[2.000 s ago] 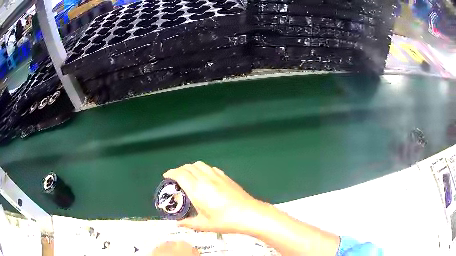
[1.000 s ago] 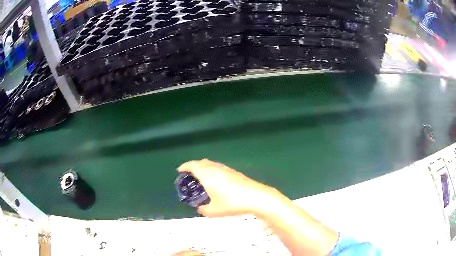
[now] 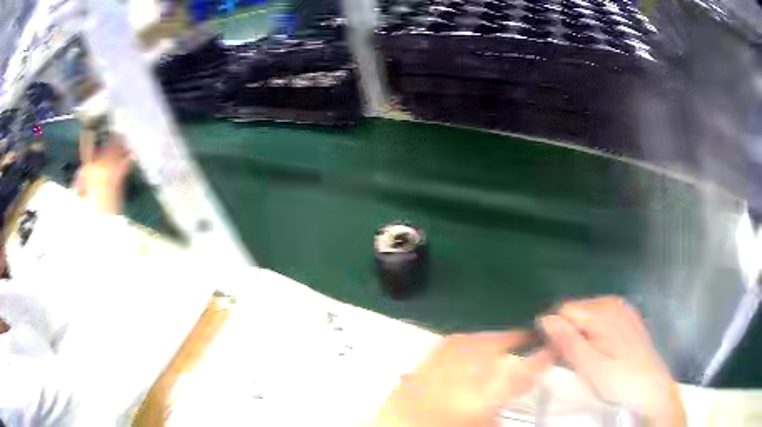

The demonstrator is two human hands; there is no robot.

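Observation:
A black cylindrical housing [image 3: 402,271] stands upright on the green conveyor belt, its pale ring and dark centre facing up. No hand touches it. My left hand [image 3: 468,375] and my right hand [image 3: 614,350] are close together at the lower right, over the near edge of the belt and the white bench. Both are blurred. A small dark piece [image 3: 528,340] shows between their fingertips, mostly hidden. My right fingers look closed on it; whether my left fingers grip it I cannot tell.
The belt [image 3: 317,225] curves across the view. Black trays [image 3: 535,92] are stacked beyond it. A white frame post [image 3: 180,179] slants down at left. Another person's hand [image 3: 104,171] is over the belt at far left. A wooden edge [image 3: 180,363] crosses the white bench [image 3: 292,350].
The view has swung left, so the standing housing shows nearer the middle. My right hand, earlier around a housing, is now beside my left hand. The other person's hand has come into view.

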